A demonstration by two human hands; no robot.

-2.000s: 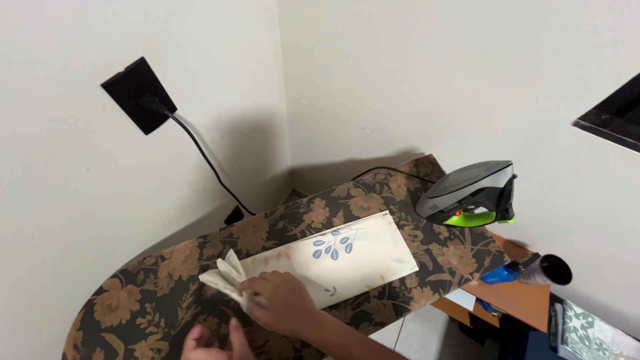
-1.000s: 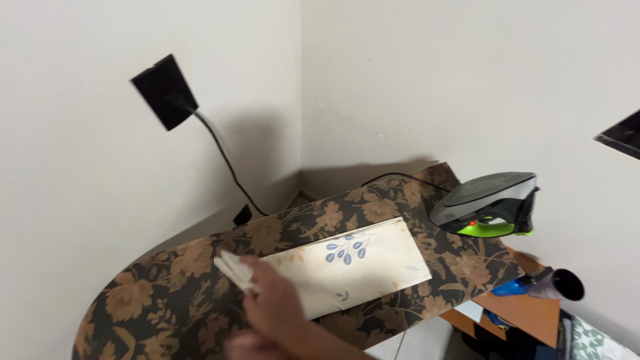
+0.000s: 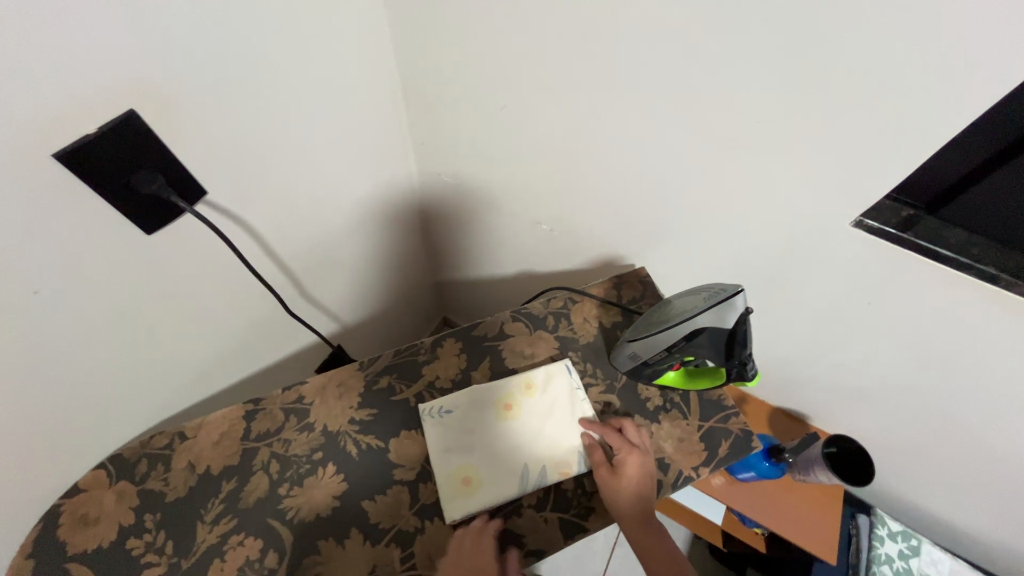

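A folded pale cloth with flower and leaf prints [image 3: 504,440] lies flat on the floral ironing board [image 3: 312,472]. At its right edge my right hand [image 3: 622,464] rests, with thumb and index finger touching the cloth's edge; whether it pinches the fabric is not clear. Just below the cloth's lower left corner is my left hand [image 3: 478,550], partly cut off by the frame and blurred. A steam iron with a green handle [image 3: 688,340] rests on its heel at the board's right end, its soleplate facing up and back.
The iron's black cord [image 3: 560,290] runs behind the board. A plug and cable hang from a black wall socket plate [image 3: 132,172]. Right of the board are a blue bottle [image 3: 756,460], a dark-mouthed cylindrical container [image 3: 836,460] and an orange-brown shelf [image 3: 784,504]. White walls meet behind.
The cloth was a long strip and is now folded into a shorter rectangle. My right hand has moved from the cloth's left end to its right edge.
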